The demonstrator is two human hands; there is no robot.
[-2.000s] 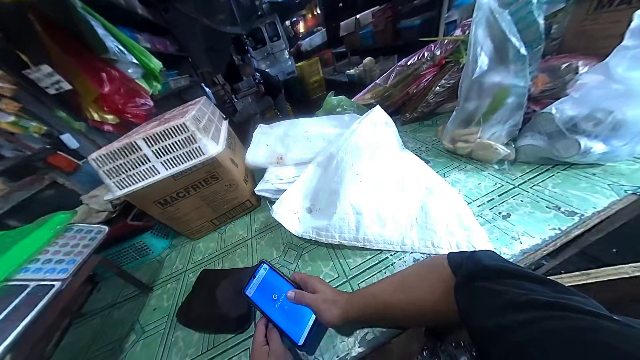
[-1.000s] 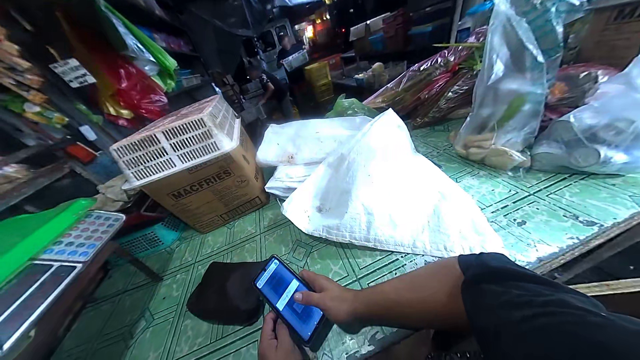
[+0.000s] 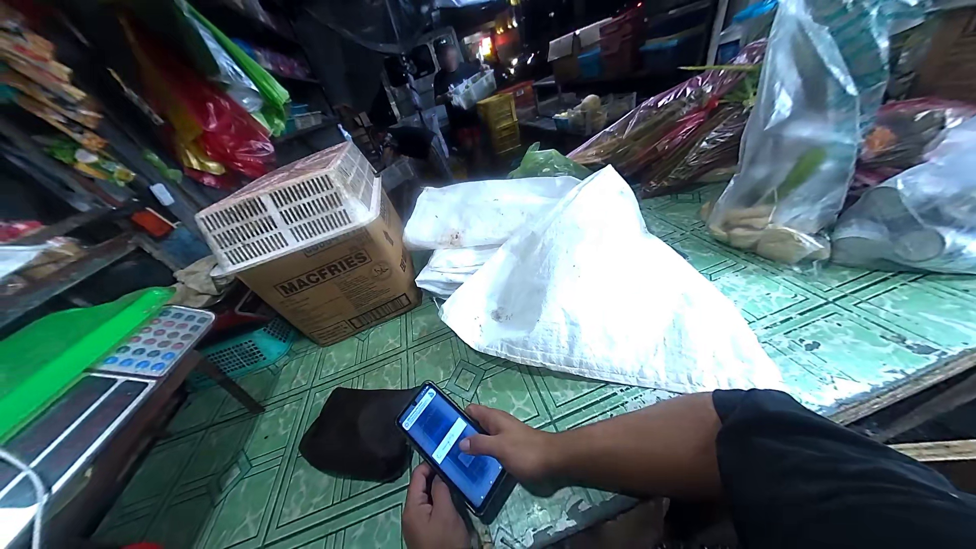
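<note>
My left hand [image 3: 435, 509] holds the lower left edge of a smartphone [image 3: 451, 450] with a lit blue screen, which shows a white box. My right hand [image 3: 509, 450] is at the phone's right side, its thumb over the screen. Just left of the phone, a dark cloth-like item [image 3: 358, 435] lies on the green tile-patterned tabletop [image 3: 305, 488]. Beyond the hands, white woven sacks [image 3: 602, 297] lie folded and heaped on the table.
A cardboard box [image 3: 343, 290] carries an upturned white plastic basket [image 3: 297, 202]. A digital scale [image 3: 152, 343] stands left. Clear bags [image 3: 793, 152] with pale produce and wrapped bundles [image 3: 686, 130] are at the back right. A person [image 3: 457, 84] holds a crate in the background.
The phone's screen has changed from a plain blue page to a darker one with a white box. My hands still hold the phone beside the dark item.
</note>
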